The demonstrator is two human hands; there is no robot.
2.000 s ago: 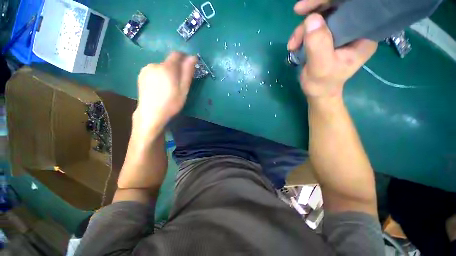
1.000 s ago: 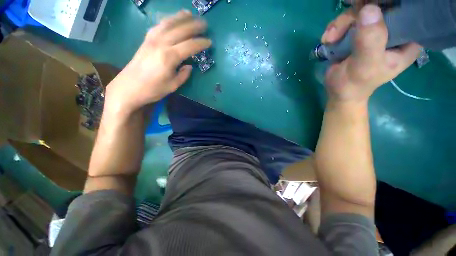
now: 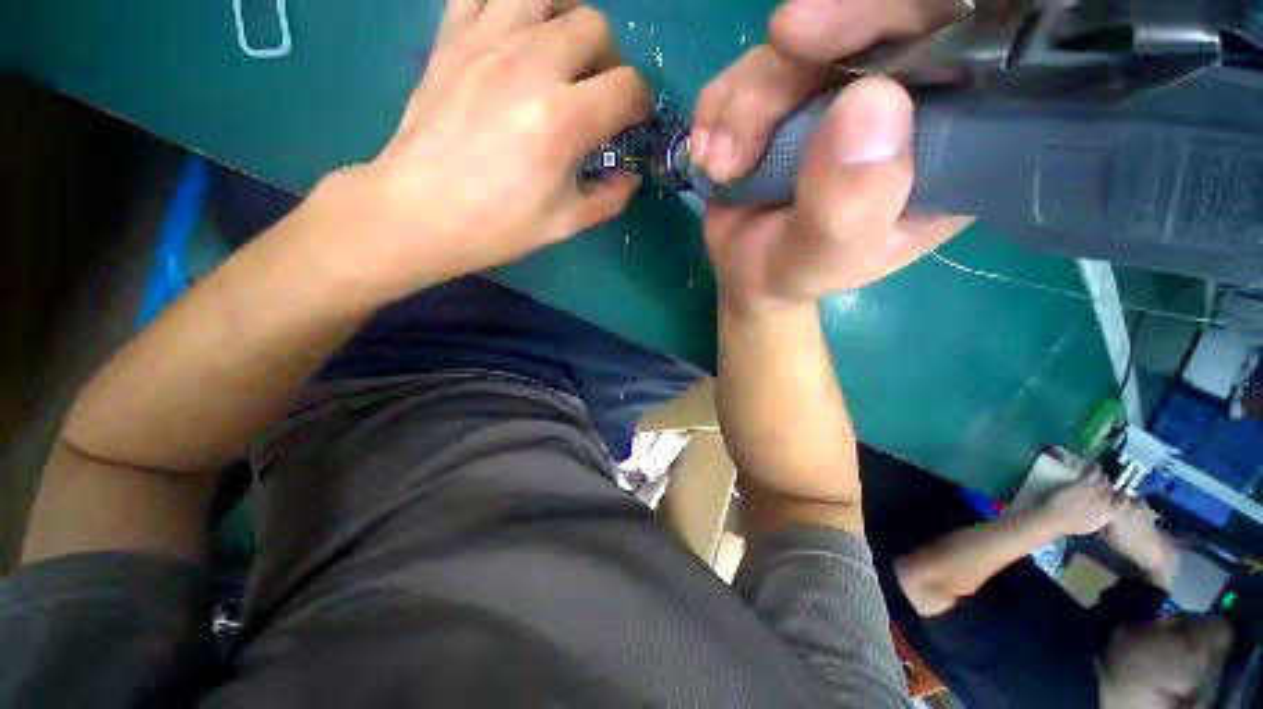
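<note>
My left hand (image 3: 520,139) pinches a small dark circuit board module (image 3: 619,155) between fingertips and thumb; most of it is hidden. My right hand (image 3: 831,180) is wrapped around a thick grey electric screwdriver (image 3: 1053,173) with a ribbed grip and a metal lever along its upper side. The driver's narrow nose points left and meets, or nearly meets, the module; the exact contact is hidden by the fingers. Tiny pale specks lie on the green bench (image 3: 346,104) around the hands.
A whitish rounded frame (image 3: 263,28) lies at the upper left. A thin white wire (image 3: 1025,281) runs right of my right hand. An open carton (image 3: 700,478) with pale pieces is by my lap. Another person (image 3: 1025,582) works at the lower right, near a pale rail (image 3: 1112,339).
My left hand has taken hold of a module. My right hand and the driver have moved left to it. The view has turned right, showing another person; the white box has left view.
</note>
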